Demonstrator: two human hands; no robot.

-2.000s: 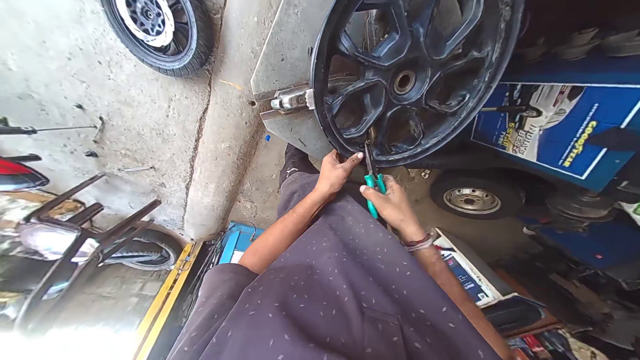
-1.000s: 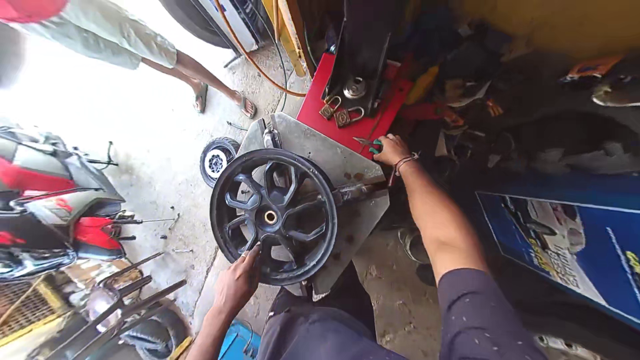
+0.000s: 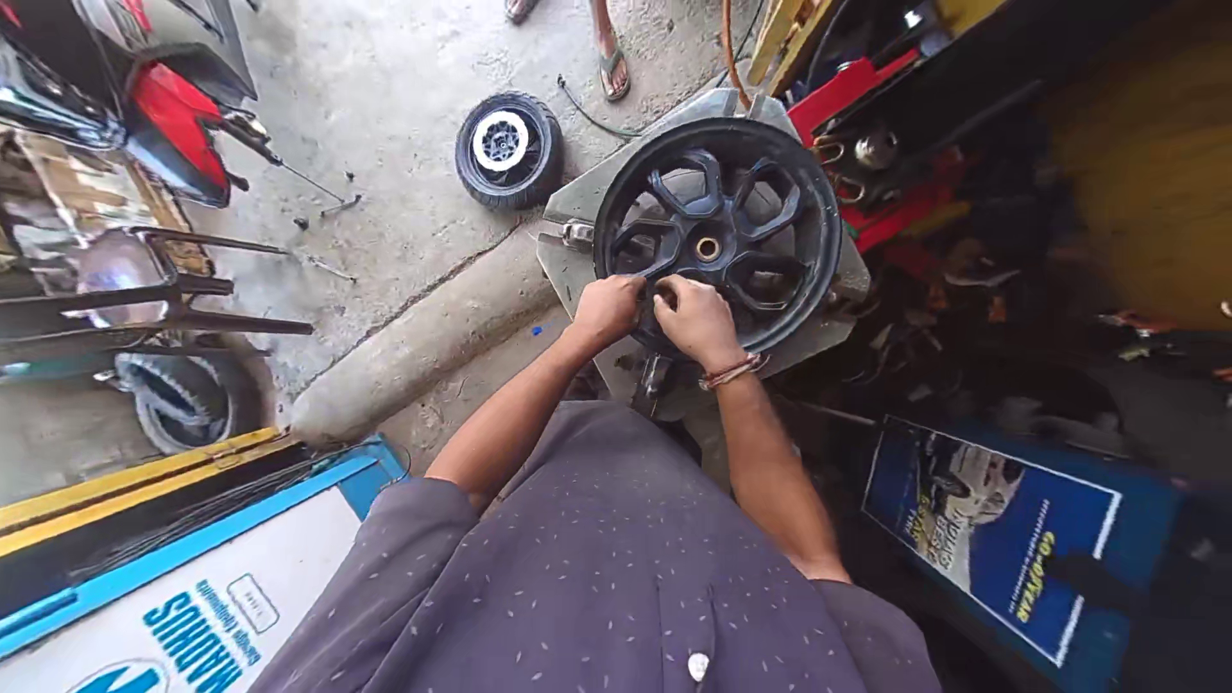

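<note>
A black alloy motorcycle wheel rim (image 3: 820, 207) without a tire lies flat on the metal turntable of a tire changer (image 3: 592, 197). My left hand (image 3: 610, 310) is at the near side of the rim, its fingers curled at the rim's edge. Close beside it on the right, my right hand (image 3: 695, 318) has bent fingers over the same near part, by a spoke opening. Whether either hand holds something small there, such as the valve, I cannot tell. The pliers are not seen in my hands.
A small wheel with tire (image 3: 510, 151) lies on the concrete floor beyond the turntable. A person's sandalled foot (image 3: 614, 75) stands farther back. A red motorcycle (image 3: 178, 125) is at the left, a red metal part (image 3: 847, 91) behind the rim, a blue poster board (image 3: 996, 539) at the right.
My right hand, one second ago holding green-handled pliers over the red surface beyond the rim, is back at the rim's near side without them. My left hand stays at the rim. The view has swung.
</note>
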